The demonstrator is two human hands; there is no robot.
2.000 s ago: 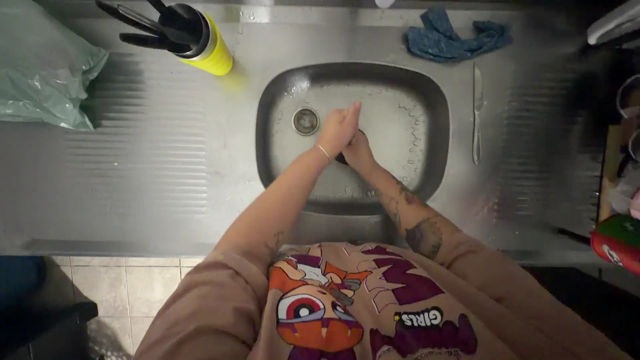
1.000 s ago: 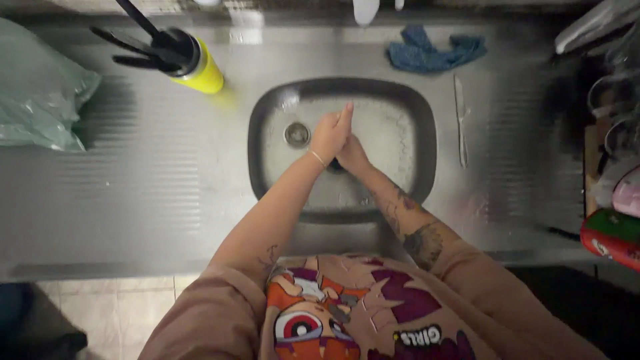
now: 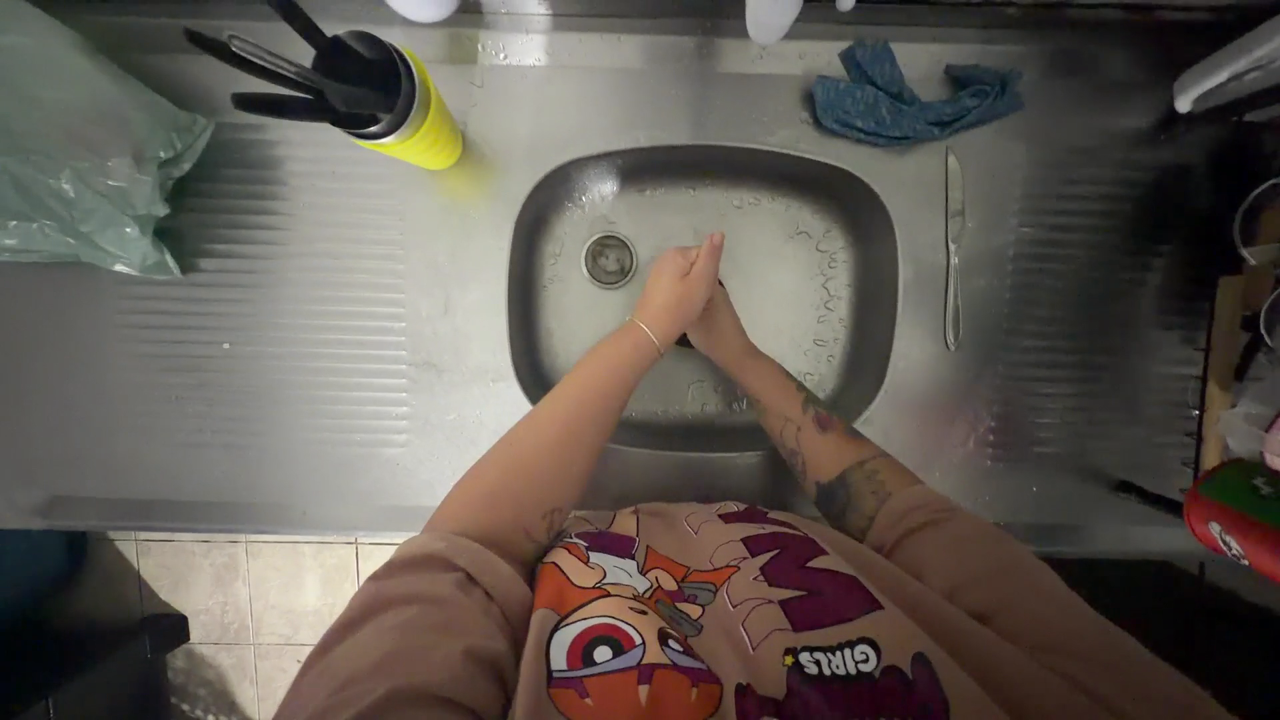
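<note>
Both of my hands are clasped together above the stainless steel sink basin [image 3: 800, 400]. My left hand [image 3: 675, 290] lies against my right hand [image 3: 718, 325], which it partly covers. Something small and dark shows at the edges of my hands; most of it is hidden, so I cannot tell what it is or which hand has it. The round drain [image 3: 609, 260] is just left of my hands. Water drops cling to the basin, mostly on its right side.
A yellow container [image 3: 435, 130] with black-handled utensils stands at the upper left, beside a greenish plastic bag [image 3: 80, 170]. Right of the basin, a table knife [image 3: 954, 250] lies below a crumpled blue cloth [image 3: 900, 105]. A ribbed draining area [image 3: 290, 300] spans the left side.
</note>
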